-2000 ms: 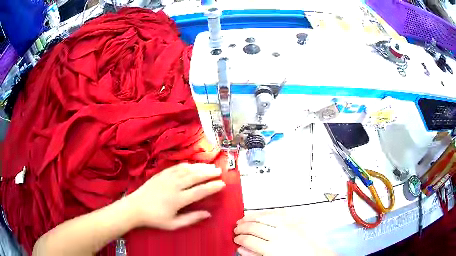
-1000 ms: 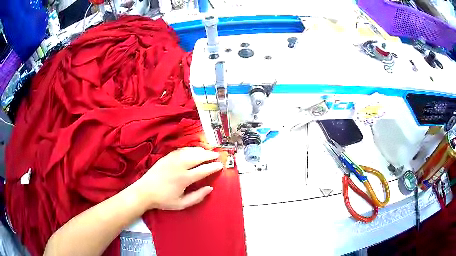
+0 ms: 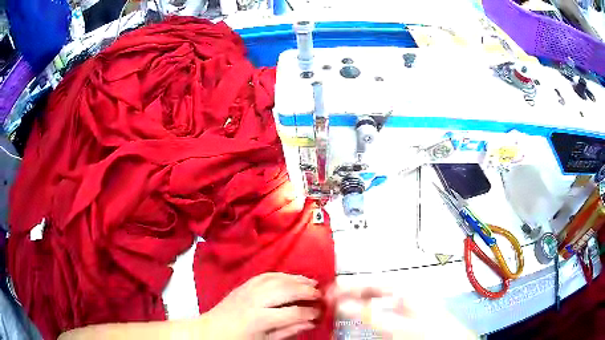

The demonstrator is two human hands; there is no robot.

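A red fabric panel [image 3: 265, 255] runs from under the presser foot [image 3: 318, 214] down to the table's front edge. My left hand [image 3: 272, 309] lies on the panel's lower part, fingers pointing right at its right edge. My right hand [image 3: 378, 312] is blurred and washed out at the panel's right edge; its fingertips meet the fabric close to my left fingers, and its grip is unclear. The white sewing machine [image 3: 424, 86] stands over the panel. A large red heap [image 3: 133, 146] lies left of the machine and joins the panel.
Scissors with red and orange handles [image 3: 491, 255] lie on the machine bed at right, below a dark flat rectangle [image 3: 464, 179]. A purple basket [image 3: 550, 33] is behind. A ruled strip [image 3: 504, 305] runs along the front edge. A dark control panel [image 3: 580, 153] is at far right.
My left hand has moved down from beside the presser foot to the lower panel. My right hand, out of view one second ago, is back at the fabric's right edge. A pale gap shows between heap and panel.
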